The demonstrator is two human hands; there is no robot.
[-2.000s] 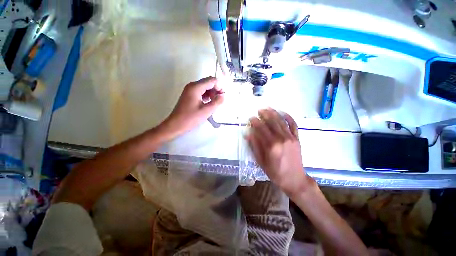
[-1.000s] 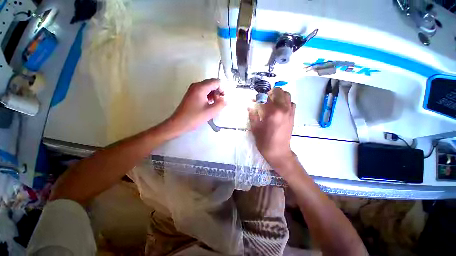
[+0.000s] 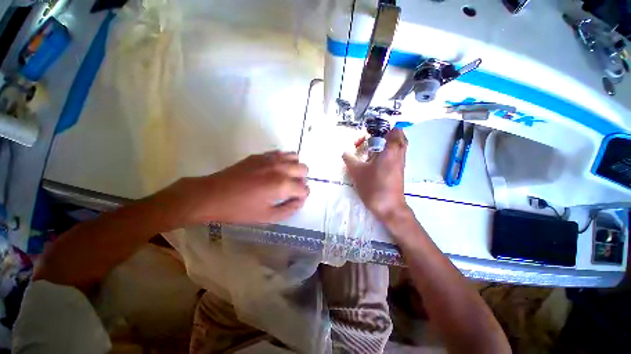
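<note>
The white sewing machine head [image 3: 477, 48] has a blue stripe; its metal knob [image 3: 376, 143] and needle area are in bright glare. My right hand [image 3: 382, 173] is just right of the needle area, its fingertips partly hidden behind the knob. My left hand [image 3: 270, 187] lies palm down near the table's front edge, left of the lace, fingers bent; I cannot tell whether it grips cloth. Lace trim [image 3: 344, 225] runs from below my right hand over the table edge. Sheer fabric [image 3: 252, 276] hangs over the edge onto my lap.
Blue-handled snips [image 3: 456, 155] lie on the machine bed. A black rectangle [image 3: 534, 237], perhaps a phone, and a cable lie at the right. Cream sheer fabric [image 3: 156, 104] lies on the table's left part. Blue tape [image 3: 86, 79] marks its left end. A blue box [image 3: 43, 50] is beyond.
My left hand has left the needle area and moved down and left toward the table edge. My right hand has moved up from the bed to beside the knob. The view has shifted slightly.
</note>
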